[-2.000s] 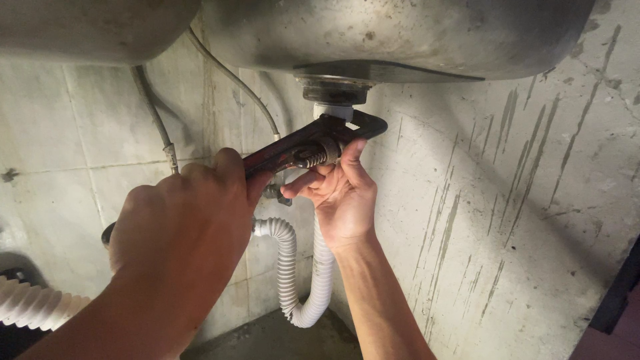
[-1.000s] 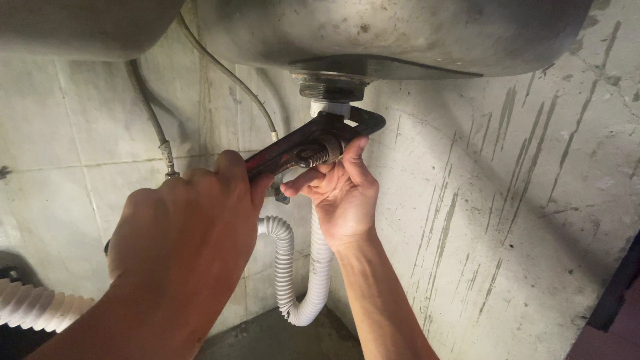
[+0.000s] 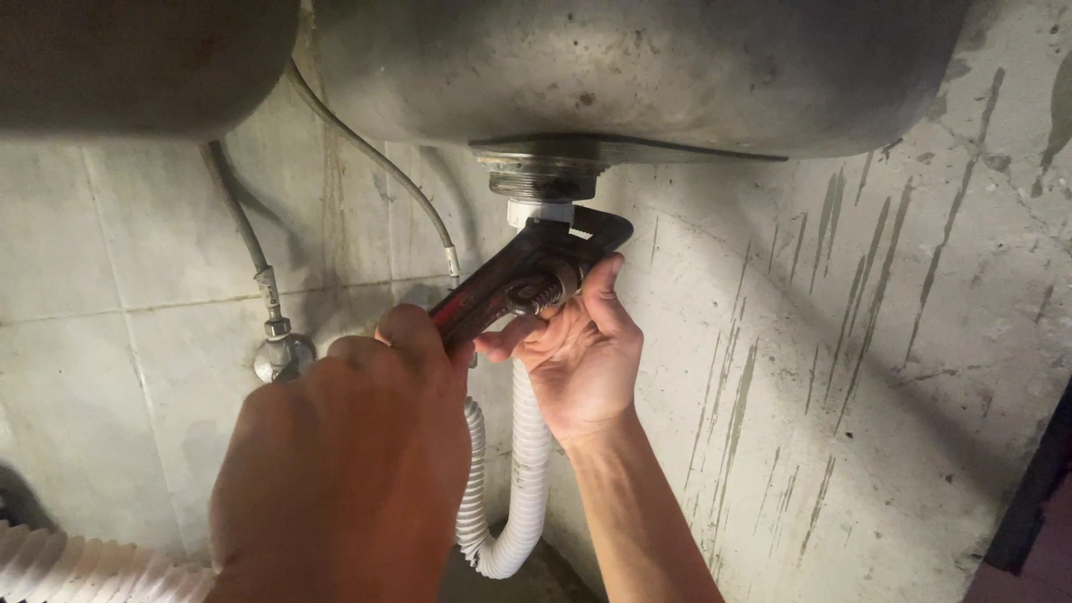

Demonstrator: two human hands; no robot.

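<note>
A pipe wrench (image 3: 502, 280) with a dark head and some red on its handle slants up to the right under a metal sink basin (image 3: 636, 75). My left hand (image 3: 343, 444) is closed around the handle, its back towards me. The fingers and thumb of my right hand (image 3: 586, 360) hold the wrench head near its adjusting nut, palm in view. The jaws are at a white plastic fitting (image 3: 525, 211) below the threaded drain outlet (image 3: 544, 177); the head partly hides their contact. A white corrugated drain hose (image 3: 529, 469) hangs behind my hands and bends in a U.
A second basin (image 3: 142, 67) is at upper left. One supply hose (image 3: 239, 201) runs to a metal valve (image 3: 285, 356), another (image 3: 377, 159) passes behind the wrench. A thick corrugated hose (image 3: 92, 565) lies at lower left. Stained walls (image 3: 796, 352) stand behind and right.
My left hand and the wrench handle have swung downward, so the handle slants more steeply. The metal valve on the left, hidden before, now shows. My right hand remains at the wrench head.
</note>
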